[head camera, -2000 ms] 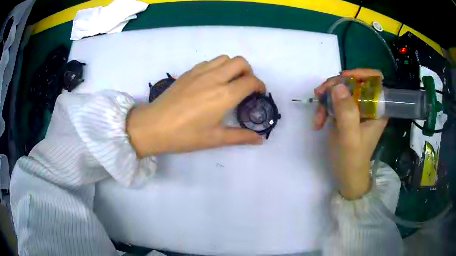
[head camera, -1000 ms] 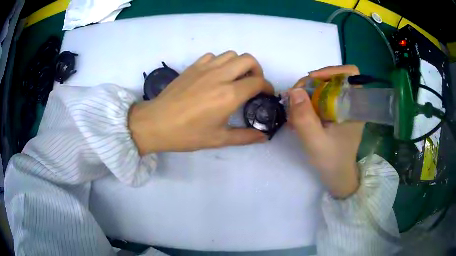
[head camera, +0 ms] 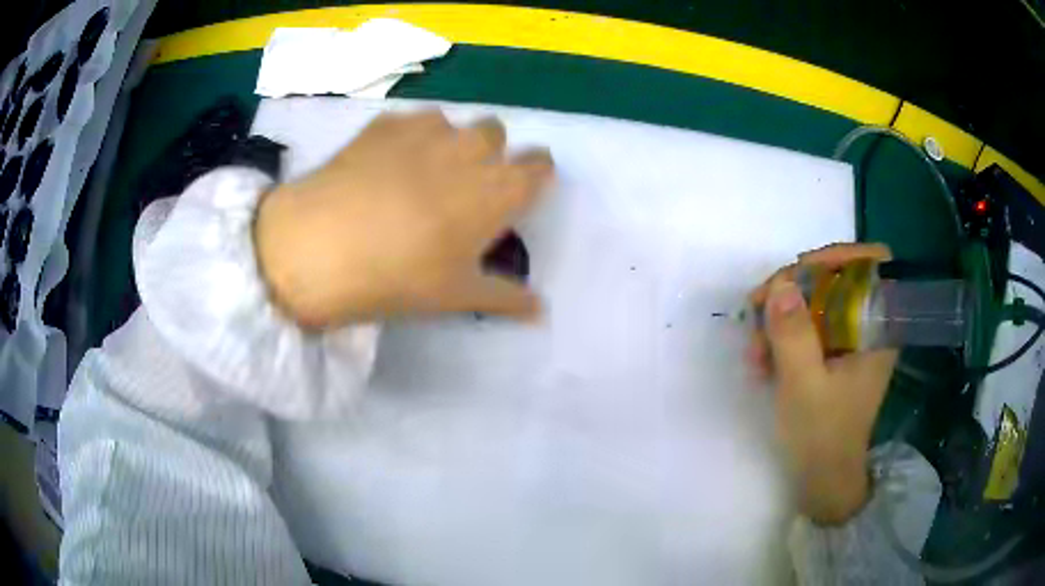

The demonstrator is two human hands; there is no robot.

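My left hand (head camera: 401, 223) is blurred over the left part of the white foam pad (head camera: 596, 458), thumb and fingers spread. Part of a dark round watch case (head camera: 505, 255) shows between thumb and fingers; the hand hides the rest, and I cannot tell if it is gripped. My right hand (head camera: 819, 378) holds the dispensing syringe (head camera: 848, 307) level near the pad's right edge. Its thin needle (head camera: 724, 314) points left, well apart from the watch case. The syringe has a yellow-amber band near the front. Its rear cap is blurred.
A white folded wipe (head camera: 344, 57) lies at the upper left near the yellow stripe (head camera: 642, 40). Dark parts (head camera: 218, 149) lie left of the pad. A tray with round pockets (head camera: 40, 172) stands far left. A black controller with red light and a clear hose are at right.
The view has shifted. The needle has drawn back right from the watch case where it was a second ago. My left hand has moved left over the pad and its fingers have spread.
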